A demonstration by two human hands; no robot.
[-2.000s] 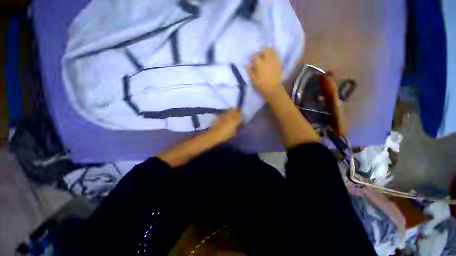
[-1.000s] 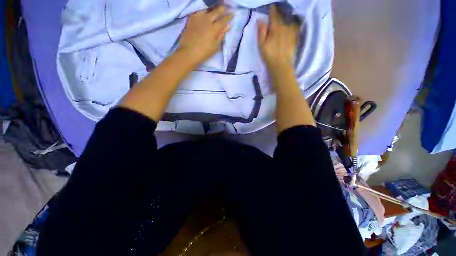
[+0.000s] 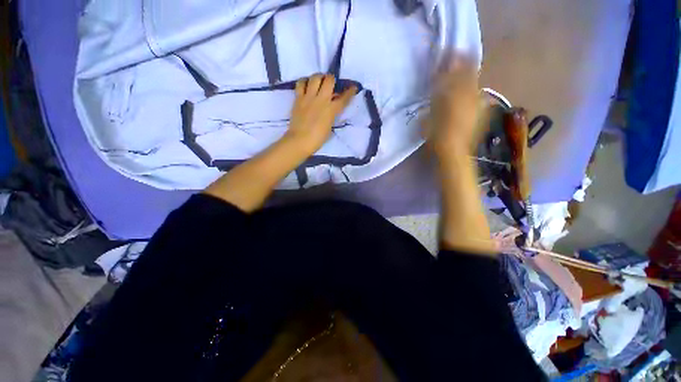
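Observation:
The pale blue-white garment body [image 3: 142, 142] lies spread on the purple pressing table. A long pale pocket piece [image 3: 246, 127] edged with dark strips lies on it. My left hand [image 3: 313, 112] rests on the pocket piece's upper right edge, fingers slightly apart and flat on the cloth. My right hand [image 3: 457, 104] is blurred at the garment's right edge, just left of the iron; its fingers cannot be made out. The steam iron [image 3: 493, 145] sits right of the garment, its orange-brown wooden handle [image 3: 517, 149] upright in view and partly near my right wrist.
The purple table cover [image 3: 67, 142] has a brown scorched area [image 3: 552, 60] at right. A hose [image 3: 575, 261] runs from the iron to the right. Dark grey cloth heaps [image 3: 45, 216] lie at left, mixed scraps [image 3: 620, 328] at lower right, and a blue-edged table [image 3: 650, 97] stands at right.
Both hands have come back from the garment's top. My left hand now lies on the pocket piece, and my right hand has moved right towards the iron. The pocket piece shows more fully.

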